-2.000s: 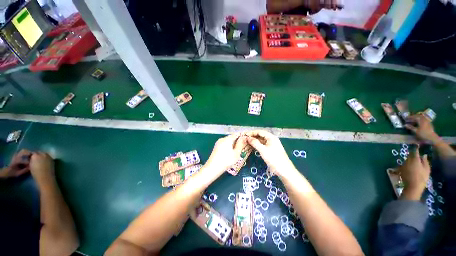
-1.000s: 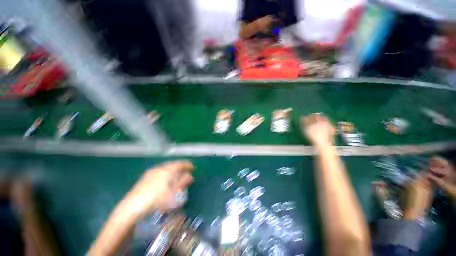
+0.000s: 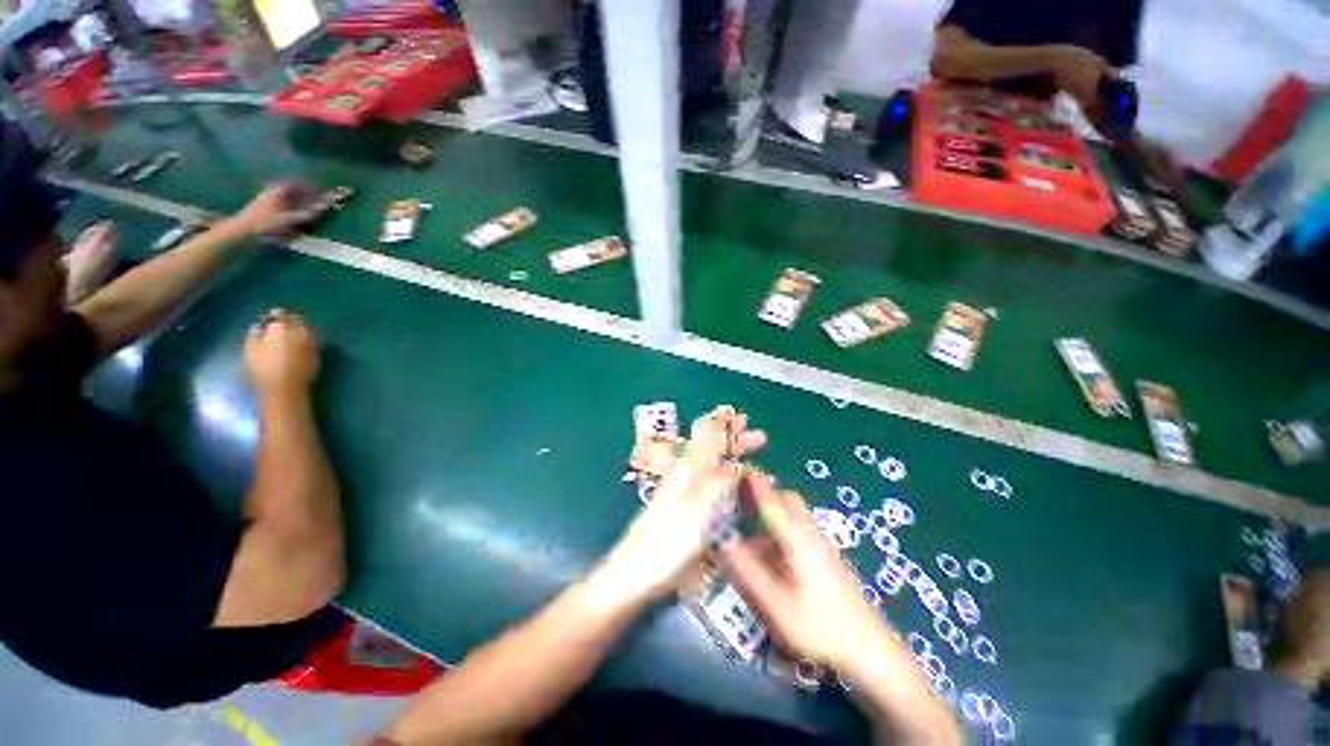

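Note:
My left hand (image 3: 686, 510) and my right hand (image 3: 799, 576) are close together over the green bench, with fingertips nearly meeting. Something small and pale shows between them, but the fingers hide most of it. A circuit board (image 3: 656, 426) lies just beyond my left hand, with another board edge near it. More boards (image 3: 729, 618) lie partly under my right hand, showing a white section with dark dots. Many thin white rings (image 3: 929, 592) lie scattered right of my hands.
A pale rail (image 3: 861, 388) divides bench and green belt, where several boards (image 3: 957, 334) lie. A grey-white post (image 3: 651, 175) stands at the rail. A red tray (image 3: 1006, 158) sits opposite. A person at left reaches an arm (image 3: 183, 262) over the belt; another hand is at far right.
The view has turned left. My right hand, over the belt one second ago, is back beside my left hand. The person at left now reaches to the belt.

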